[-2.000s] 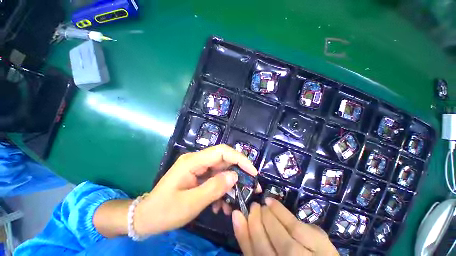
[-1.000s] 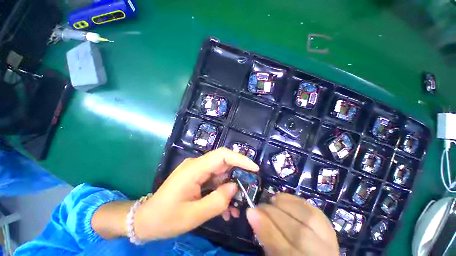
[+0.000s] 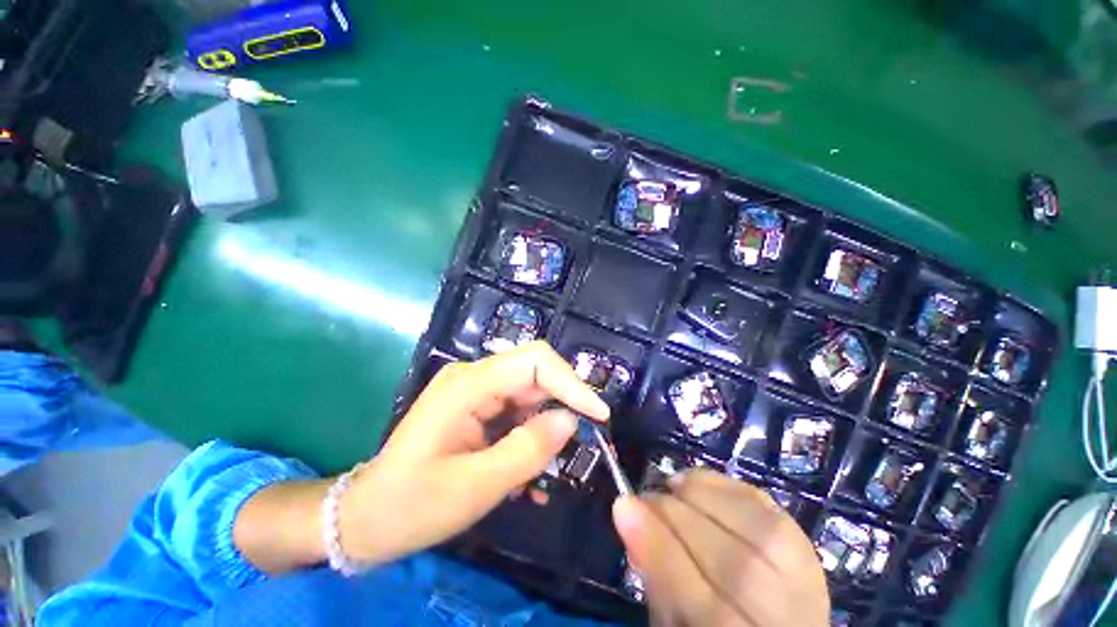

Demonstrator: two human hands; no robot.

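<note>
My left hand point(image 3: 459, 459) holds a small dark watch case assembly point(image 3: 578, 458) between thumb and fingers over the near left part of the black blister tray point(image 3: 624, 283). The thumb and index finger hide much of the case. My right hand point(image 3: 729, 551) holds thin silver tweezers point(image 3: 614, 464), with their tips at the upper edge of the case near my left index fingertip. Whether the tips grip anything is too small to tell. Similar open assemblies point(image 3: 648, 206) with blue and silver insides lie in many tray pockets.
A grey block point(image 3: 229, 159), a slim whitish syringe or pen point(image 3: 214, 86) and a blue tool point(image 3: 270, 33) are at the upper left. On the right are a loose assembly point(image 3: 1041, 200), a white plug point(image 3: 1096, 320) with cord and a white fan point(image 3: 1063, 563). Dark equipment stands at the left edge.
The tweezers have moved from the middle of the case to its upper edge. My left fingers now cover more of the case, which is tilted differently.
</note>
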